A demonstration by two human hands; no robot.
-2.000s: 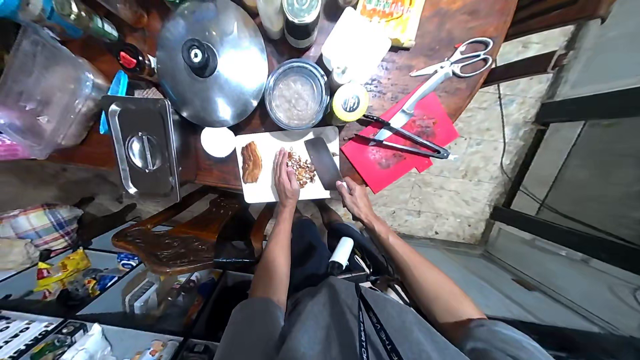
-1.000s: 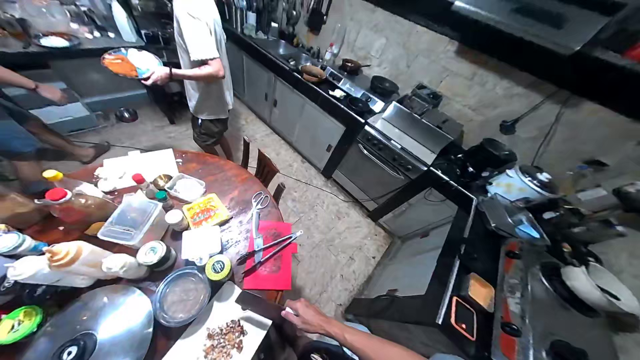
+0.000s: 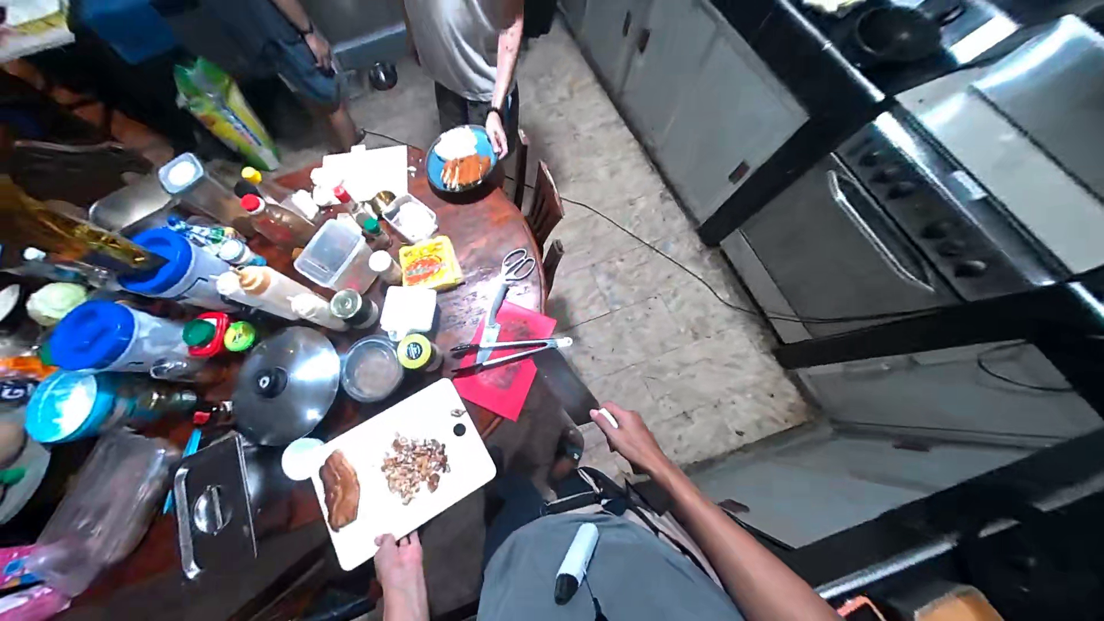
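Observation:
My left hand point(image 3: 400, 561) grips the near edge of a white cutting board point(image 3: 405, 535). Chopped meat pieces point(image 3: 416, 468) lie in a pile at the board's middle, and a browned slab of meat point(image 3: 340, 489) lies at its left end. My right hand point(image 3: 628, 435) holds a cleaver point(image 3: 565, 385) by its white handle, off the board to the right. Metal tongs point(image 3: 513, 352) and a knife point(image 3: 492, 323) rest on a red sheet point(image 3: 509, 388) beyond the board. Scissors point(image 3: 517, 266) lie farther back.
A pot lid point(image 3: 302, 397), a round container point(image 3: 372, 368) and a steel pan lid point(image 3: 216, 509) are near the board. Bottles and tubs crowd the table's left. Across the table, a person holds a plate of food point(image 3: 463, 159); another person stands farther left. An oven point(image 3: 845, 233) is at right.
The cleaver, over the board two seconds ago, is now off to its right. My left hand has gone from the chopped meat to the board's edge. The person's plate is now at the table.

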